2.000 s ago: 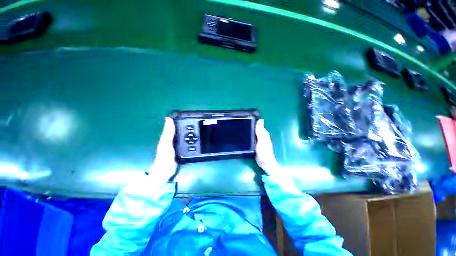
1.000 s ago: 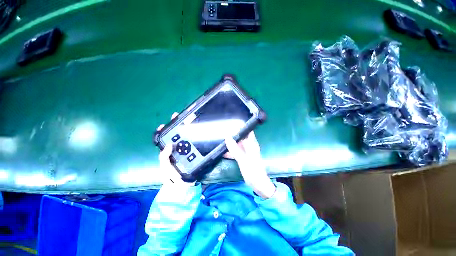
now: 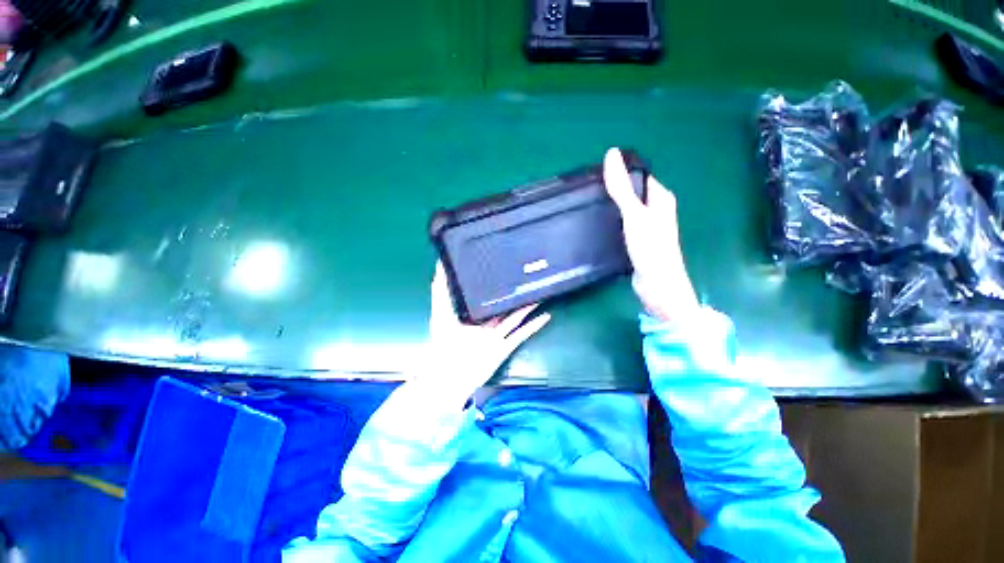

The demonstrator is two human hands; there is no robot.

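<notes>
A rugged handheld device (image 3: pixel 539 251) with a black bumper around its edge is held above the green bench (image 3: pixel 363 209). Its plain dark back with a small label faces me, and it tilts up to the right. My left hand (image 3: pixel 473 335) holds it at the lower left corner, fingers under the bottom edge. My right hand (image 3: pixel 650 231) grips the right end, thumb on the top right corner. The screen side is hidden.
Bagged bumpers (image 3: pixel 903 220) are heaped at right. Finished devices lie along the far strip (image 3: pixel 595 28), (image 3: pixel 189 77). Dark devices (image 3: pixel 44 176) sit at the left edge. A blue crate (image 3: pixel 198 473) and a carton (image 3: pixel 881 462) stand below the bench edge. A blue sleeve (image 3: pixel 31 390) shows at far left.
The device has been turned over, from screen side to back, and both hands have shifted their hold. The view has swung left, so the bench things appear further right.
</notes>
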